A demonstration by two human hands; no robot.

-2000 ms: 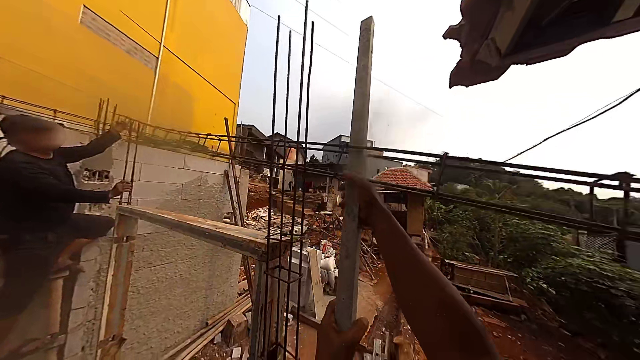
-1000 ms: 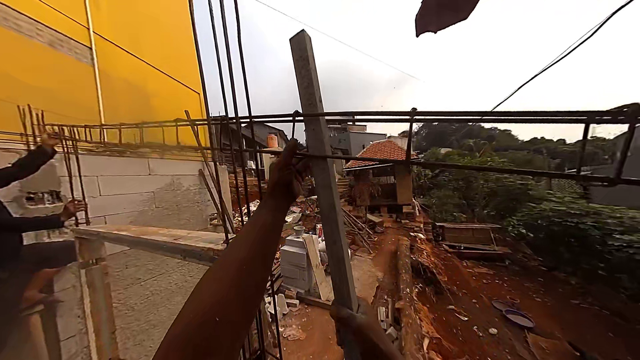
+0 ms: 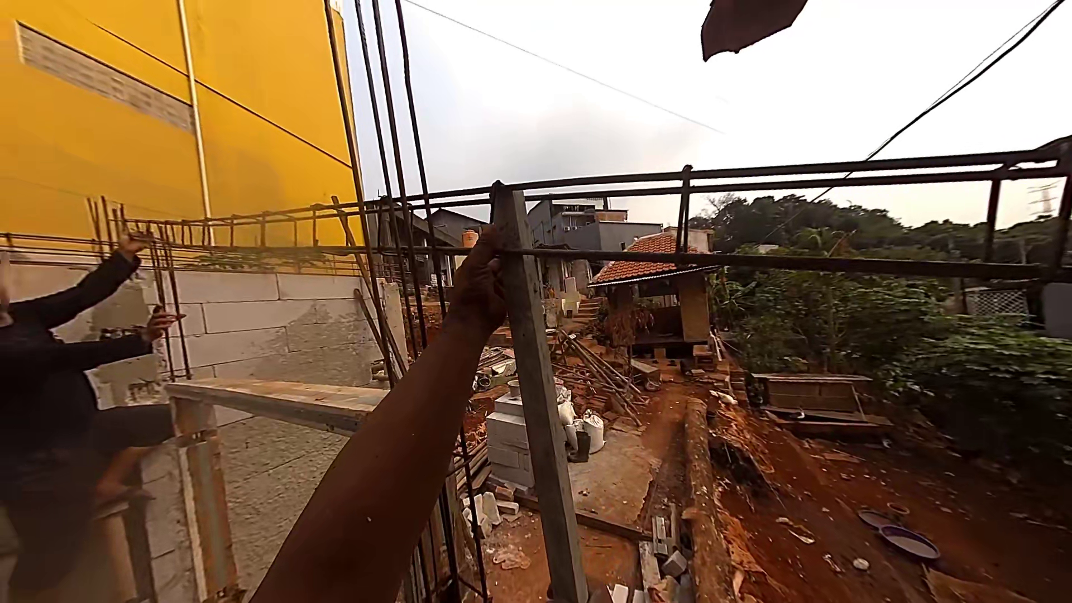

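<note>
My left hand (image 3: 480,283) is closed at the lower bar of a long horizontal rebar cage (image 3: 787,260), against the left edge of a grey wooden post (image 3: 540,402). Whether its fingers also wrap the post is hidden. The post leans slightly, its top end between the cage's bars and its foot out of frame. Just left of my hand, thin vertical rebars (image 3: 381,126) rise past the cage. My right hand is not in view.
At left a person in dark clothing (image 3: 59,360) holds rebar near a block wall (image 3: 243,314). A plank (image 3: 276,398) spans timber supports. Below are stacked blocks (image 3: 507,444), sacks (image 3: 593,431), rubble and a log (image 3: 697,494). Foliage stands at right.
My left hand has gone from low on the post to the cage by its top. My right hand, on the post in both earlier frames, has left view. The post's top now meets the cage.
</note>
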